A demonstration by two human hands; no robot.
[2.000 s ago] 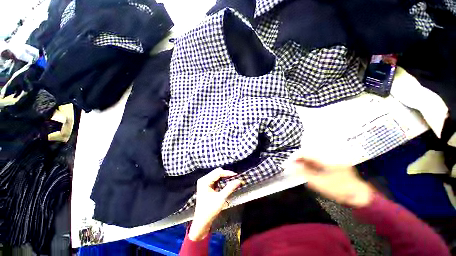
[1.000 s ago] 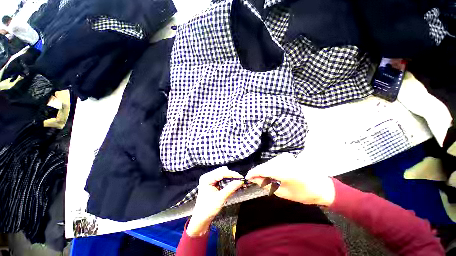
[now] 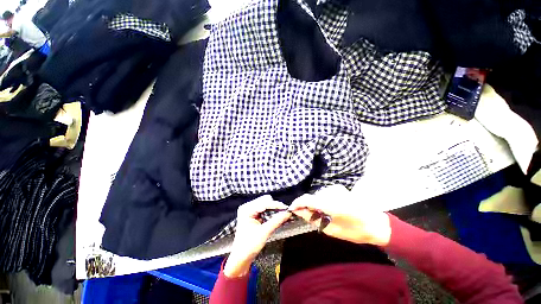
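A padded garment lies spread in front of me, with its checked side point(image 3: 255, 130) up in the middle and its navy side point(image 3: 154, 178) showing at the left. A dark rounded opening shows at its top. My left hand point(image 3: 255, 228) pinches the garment's lower edge near the table's front edge. My right hand point(image 3: 341, 219) meets it there, fingertips close together on the same edge. A small dark thing shows at my right fingers; I cannot tell what it is.
The white table point(image 3: 391, 160) bears a navy and checked pile point(image 3: 391, 89) at back right, a smartphone point(image 3: 464, 92), a printed sheet point(image 3: 457, 166) and a navy heap point(image 3: 113, 59) at back left. A striped bundle point(image 3: 35, 208) hangs left. Blue bins point(image 3: 486, 208) are below.
My right hand was blurred and apart at the right; it has come left to meet my left hand at the garment edge. Over the last second both hands have barely moved.
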